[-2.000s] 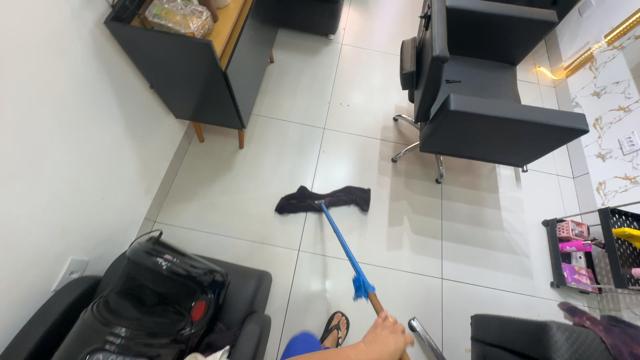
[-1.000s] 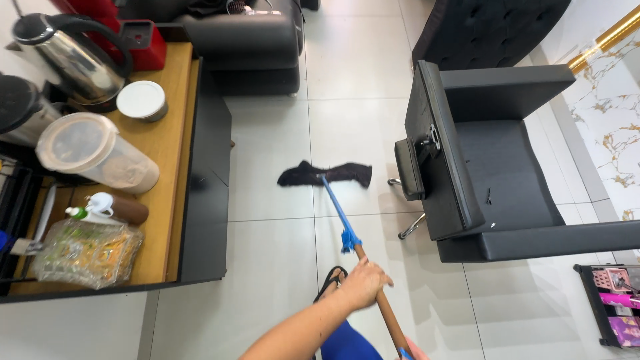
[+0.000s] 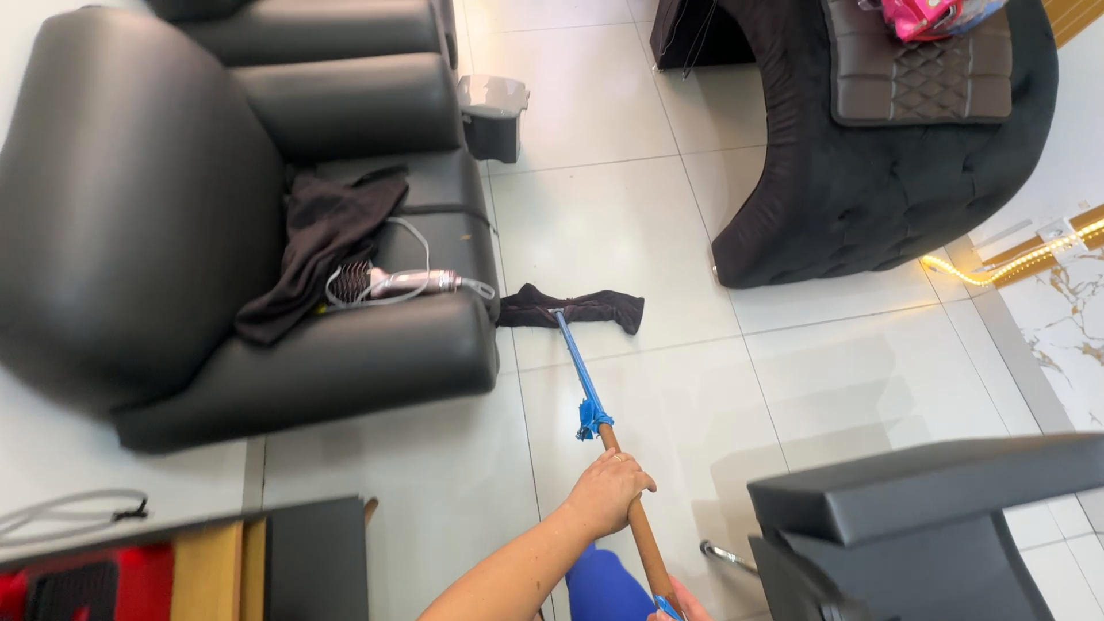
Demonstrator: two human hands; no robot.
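Note:
My left hand (image 3: 611,492) is closed around the brown wooden part of a long handle (image 3: 647,543), below a blue plastic tie. Lower down, at the bottom edge, my right hand (image 3: 686,601) grips the handle's end, only partly in view. The blue upper shaft (image 3: 576,358) runs to a floor squeegee or mop head wrapped in a dark cloth (image 3: 604,310). That cloth lies on the pale tiled floor, its left end at the front corner of a black armchair (image 3: 414,349).
On the armchair lie a dark garment (image 3: 323,233) and a corded hot-air brush (image 3: 405,282). A small bin (image 3: 493,116) stands beyond. At right are a tufted black lounger (image 3: 862,190) and a black salon chair (image 3: 914,492); a cabinet (image 3: 315,561) is lower left.
The view has moved forward through the room, past the wooden-topped cabinet to the armchair. The cloth-wrapped head has moved along the floor with it, and both hands remain on the handle.

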